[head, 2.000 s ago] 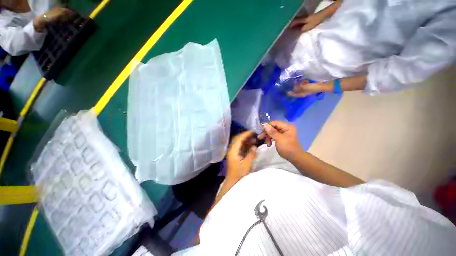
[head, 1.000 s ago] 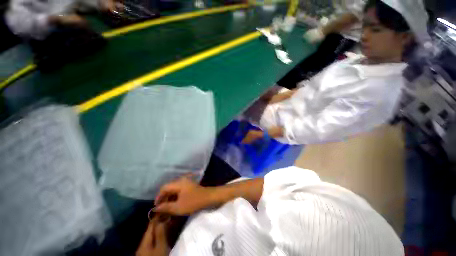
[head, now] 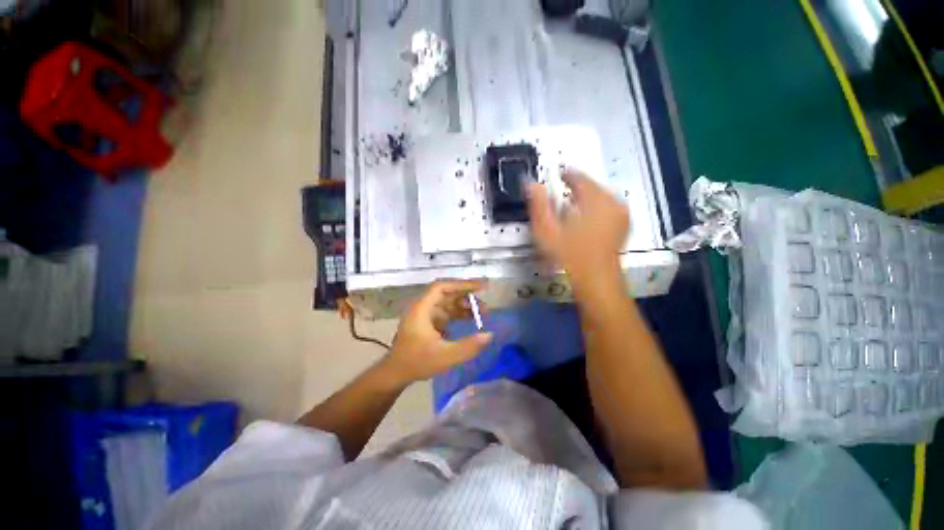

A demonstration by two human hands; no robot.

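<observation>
My left hand is in front of the machine's front edge. It holds a small, thin, silvery piece, seen edge-on, between thumb and fingers. My right hand is blurred over the white bed, its fingers apart at the right side of the black fixture; I see nothing held in it. A dark square piece with a thin light outline sits in the fixture. The fixture stands on a white plate on the machine bed.
A keypad controller hangs at the bed's left side. Crumpled wipe lies on the bed. At right, a clear tray of square frames lies on the green surface. A red stool and blue bin are at left.
The view has turned from the green line and neighbouring worker to the machine bed. My hands, earlier close together, are now apart, the right one over the bed beside the fixture.
</observation>
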